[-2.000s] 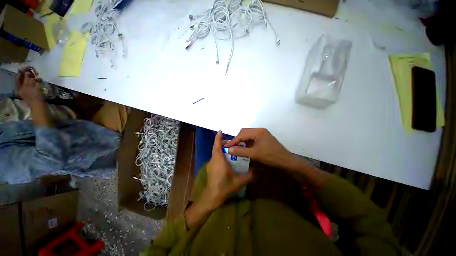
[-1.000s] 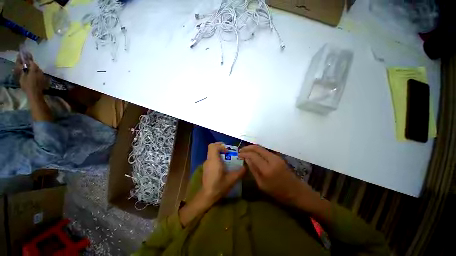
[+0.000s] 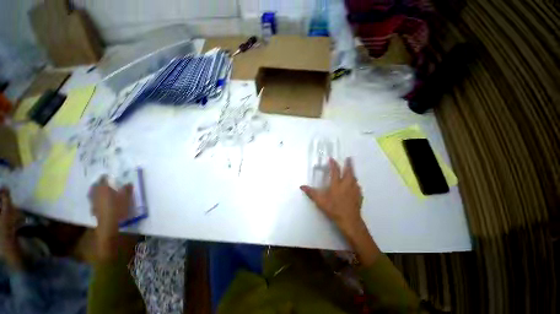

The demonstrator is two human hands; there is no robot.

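The slim white retail box with blue edges [image 3: 139, 195] lies on the table at the left. My left hand [image 3: 110, 199] is at its left side, blurred, so its hold on the box is unclear. My right hand [image 3: 339, 195] is over the table right of centre, fingers spread. Its fingertips are at the near end of the clear plastic tray stack [image 3: 323, 149]; whether they touch it is unclear.
Loose white cables [image 3: 228, 130] lie mid-table, with fanned flat boxes [image 3: 184, 76] behind and an open brown carton [image 3: 291, 92] at the back. A phone [image 3: 425, 165] lies on yellow paper at right. Another person's hand [image 3: 8, 222] shows at left.
My hands have moved apart from over my lap, left hand to the left tabletop and right hand to the clear trays. A box now lies by my left hand. The view has tilted up.
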